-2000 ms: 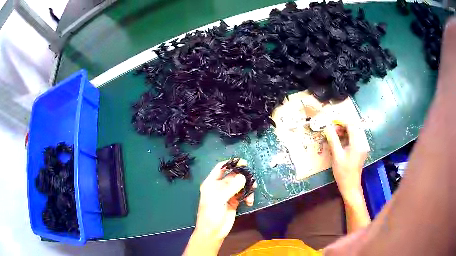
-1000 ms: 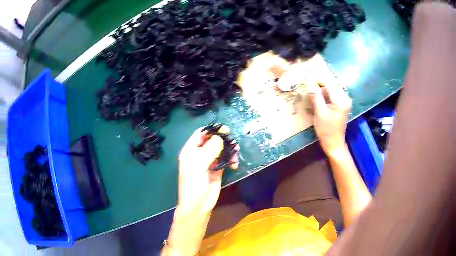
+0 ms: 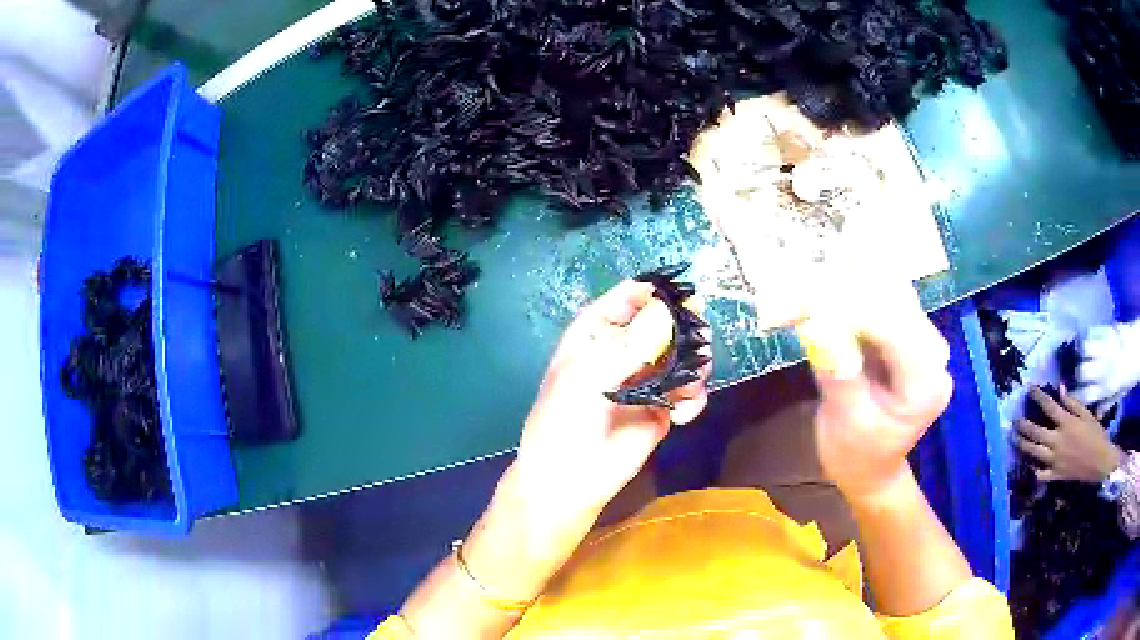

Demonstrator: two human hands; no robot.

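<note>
My left hand (image 3: 600, 375) holds a black curved toothed piece (image 3: 681, 344) in front of the table's near edge, spikes pointing right. My right hand (image 3: 881, 388) is to its right, just below the near corner of the pale board, fingers bent and thumb close to the index finger; a yellowish tip shows there, and I cannot tell if it is a tool or a finger cover. The stained pale board (image 3: 863, 244) lies on the green table with a whitish lump (image 3: 819, 181) on it. A large heap of black pieces (image 3: 538, 113) lies behind.
A small black cluster (image 3: 429, 293) lies left of my left hand. A blue tote (image 3: 198, 313) with black pieces stands at the left, beside a dark flat block (image 3: 259, 344). At the right, another person's hand (image 3: 1065, 434) reaches among black pieces by a blue bin (image 3: 988, 425).
My right hand has moved off the board towards me, nearer to my left hand. My left hand still holds the black piece, now with its spikes more in view. The camera view has shifted.
</note>
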